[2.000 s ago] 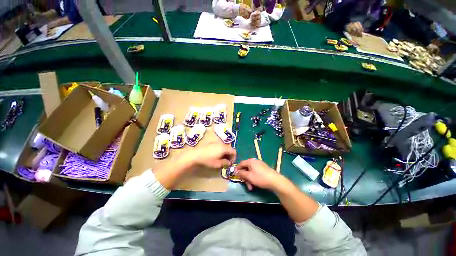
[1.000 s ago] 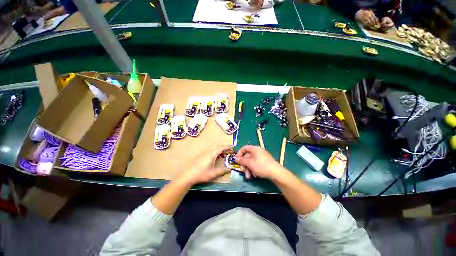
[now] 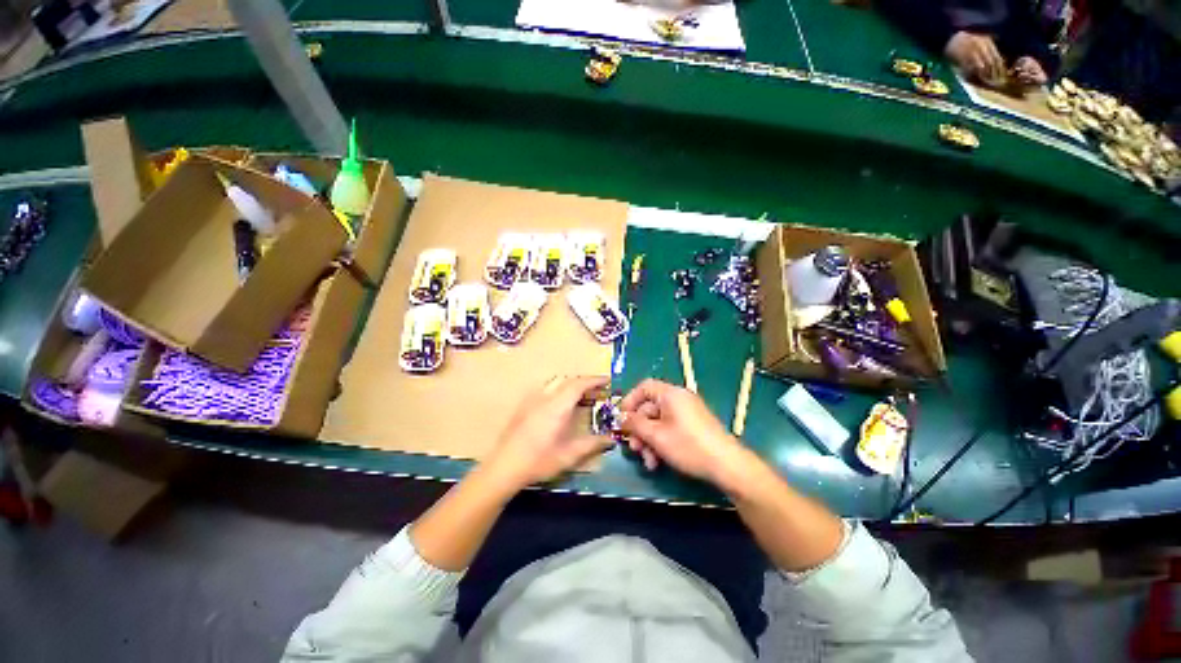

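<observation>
A small part-built unit (image 3: 606, 416) with a white rim and dark inside is between my hands at the front right edge of the cardboard sheet (image 3: 376, 389). My left hand (image 3: 557, 427) holds it from the left side. My right hand (image 3: 674, 427) has its fingertips on its right side; whether they pinch a small part is too small to tell. Several other housing units (image 3: 468, 314) with white rims and yellow and dark insides lie on the cardboard above my hands.
Left are cartons (image 3: 207, 259) with purple strips and a green-nozzled bottle (image 3: 350, 188). Right are wooden-handled tools (image 3: 742, 396), a parts box (image 3: 777, 311), a white block (image 3: 813, 418), another unit (image 3: 882, 438) and cables (image 3: 1114, 402). Beyond runs a green conveyor (image 3: 492, 117); a person's hands (image 3: 980, 58) work opposite.
The view has tilted down and shifted, so the bench things sit higher in the picture. My left hand has opened out around the unit's left side. My right hand stays at its right side.
</observation>
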